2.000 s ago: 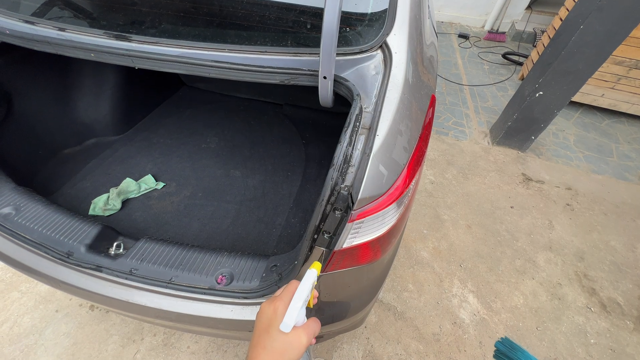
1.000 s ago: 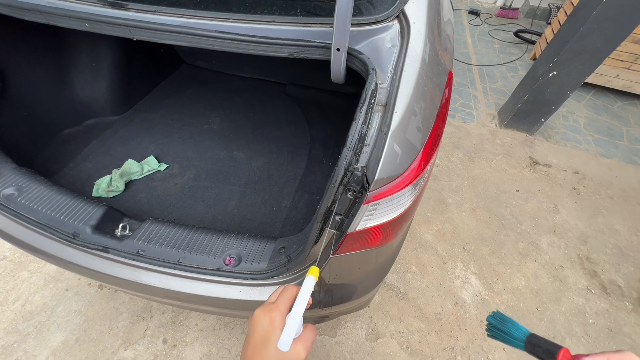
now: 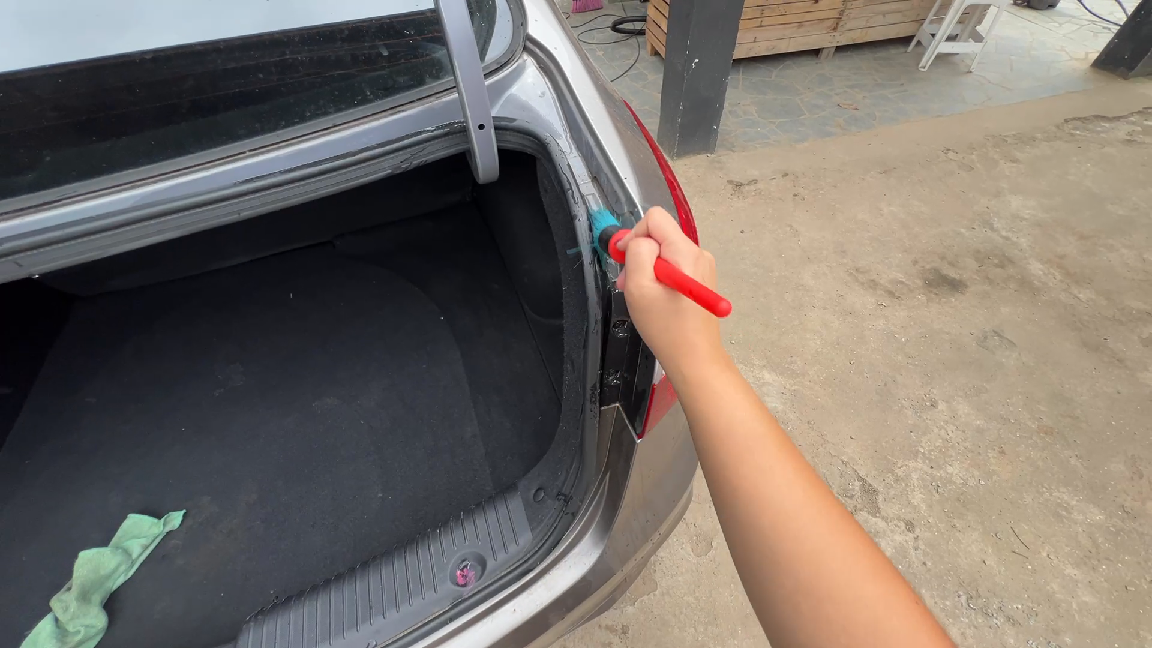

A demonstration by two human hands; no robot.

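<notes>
My right hand (image 3: 670, 279) is closed around the red handle of a detailing brush (image 3: 679, 281). The brush's teal bristles press on the wet channel beside the trunk's rubber weatherstrip (image 3: 585, 315), inboard of the red tail light (image 3: 664, 166). Around them is the open trunk of a grey sedan, with its dark carpet (image 3: 297, 396) showing. A crumpled green cloth (image 3: 94, 585) lies on that carpet at the lower left. My left hand is out of the frame, and so is the spray bottle.
The grey trunk hinge arm (image 3: 470, 99) curves down at the opening's top. A ribbed plastic sill (image 3: 396, 576) borders the trunk's rear edge. Beyond the car stand a dark post (image 3: 702, 76), a wooden slatted structure (image 3: 792, 27) and a white folding stool (image 3: 958, 31).
My right hand has brought the brush from the lower right onto the trunk channel. My left hand, earlier holding a white and yellow spray bottle at the corner, has left the view. The view has shifted.
</notes>
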